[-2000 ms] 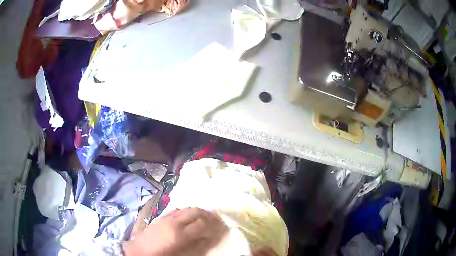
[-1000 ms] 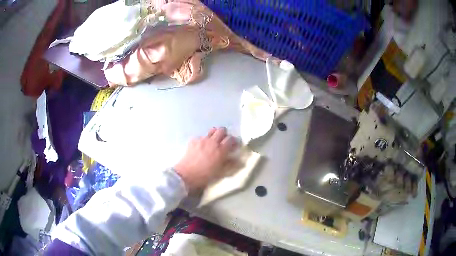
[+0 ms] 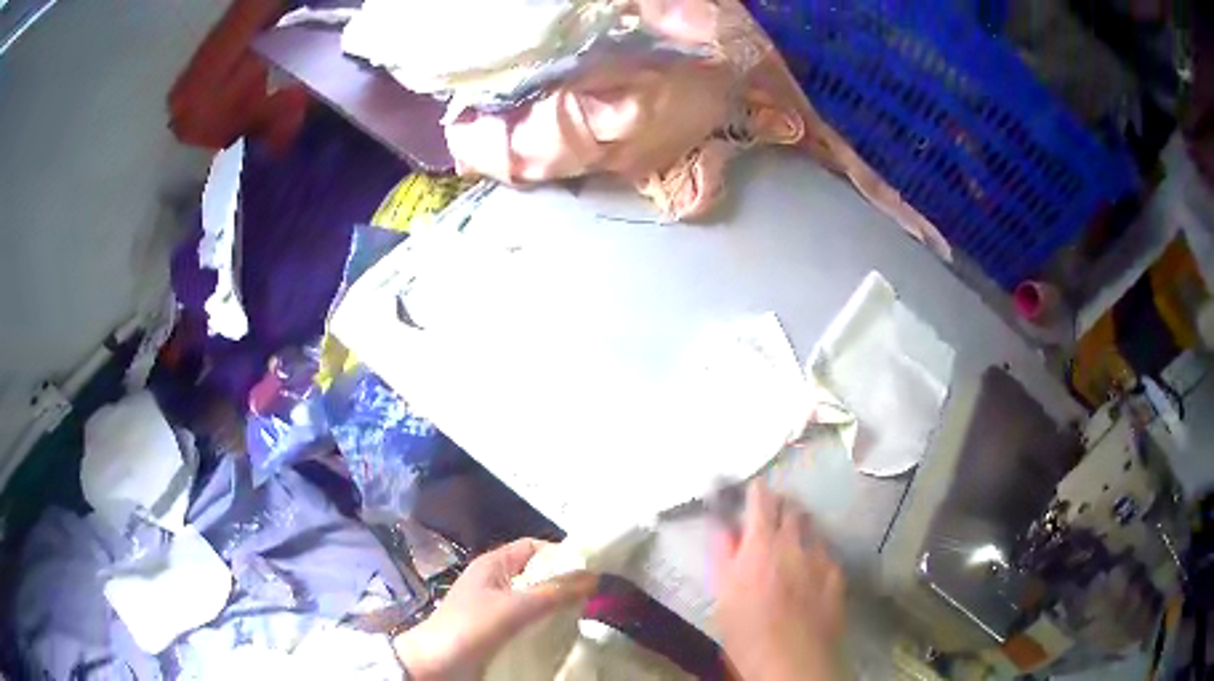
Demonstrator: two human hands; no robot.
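Observation:
My left hand (image 3: 499, 605) is at the table's front edge, thumb and fingers closed on a cream cut piece (image 3: 599, 548). My right hand (image 3: 783, 585) is just to the right of it, blurred, over the table edge; whether it holds anything is unclear. A cream piece with a rounded edge (image 3: 889, 386) lies on the table beyond my right hand, beside another cream piece (image 3: 762, 379) washed out by glare. More cream fabric (image 3: 606, 659) shows below my hands, cut off by the frame's bottom.
The overlock machine's shiny cloth plate (image 3: 992, 506) is at right. A peach heap (image 3: 599, 127) with cream pieces lies at the back, with a blue basket (image 3: 959, 146) behind. Grey-purple fabric and white scraps (image 3: 167, 592) lie low at left. The pale table (image 3: 533, 306) spans the middle.
The left hand has moved from the table to its front edge with a cream piece. The right hand has come into view. The view has shifted, and the rounded cream pieces lie differently.

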